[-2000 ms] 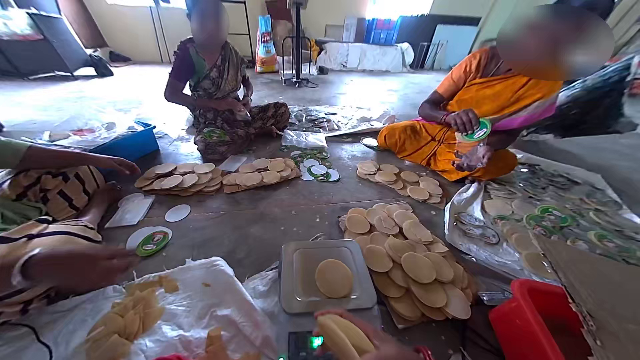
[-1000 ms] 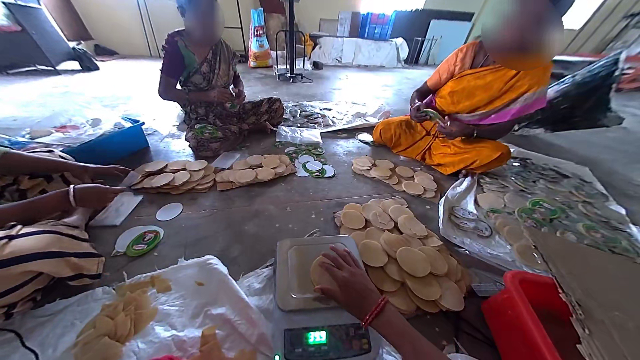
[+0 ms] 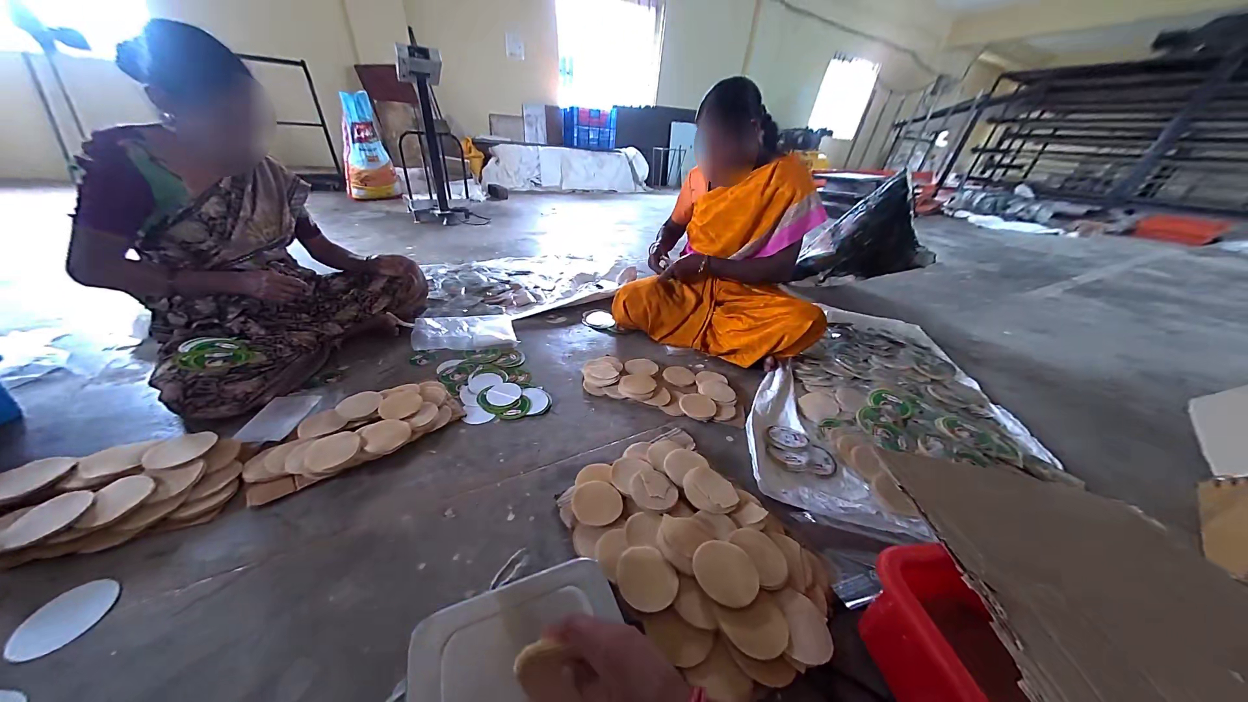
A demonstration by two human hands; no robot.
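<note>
My right hand [image 3: 624,658], blurred, is at the bottom edge over the weighing scale's pale tray [image 3: 507,624]. Its fingers are closed on a small stack of round tan discs [image 3: 546,671]. Just beyond and to the right of the hand, a large heap of similar discs [image 3: 726,573] lies on cardboard. The scale's lower part is cut off by the frame. My left hand is out of view.
Two people [image 3: 234,244] [image 3: 731,234] sit on the floor. More disc piles [image 3: 117,497] [image 3: 356,434] [image 3: 663,385] lie ahead. Green and white round labels [image 3: 497,385] are in the middle. A red tub [image 3: 907,604] and a cardboard sheet [image 3: 1092,575] stand close on the right.
My right hand, laid on the scale's tray a second ago, now holds a stack of discs over it. The view has swung right and up, and the scale's display has left it.
</note>
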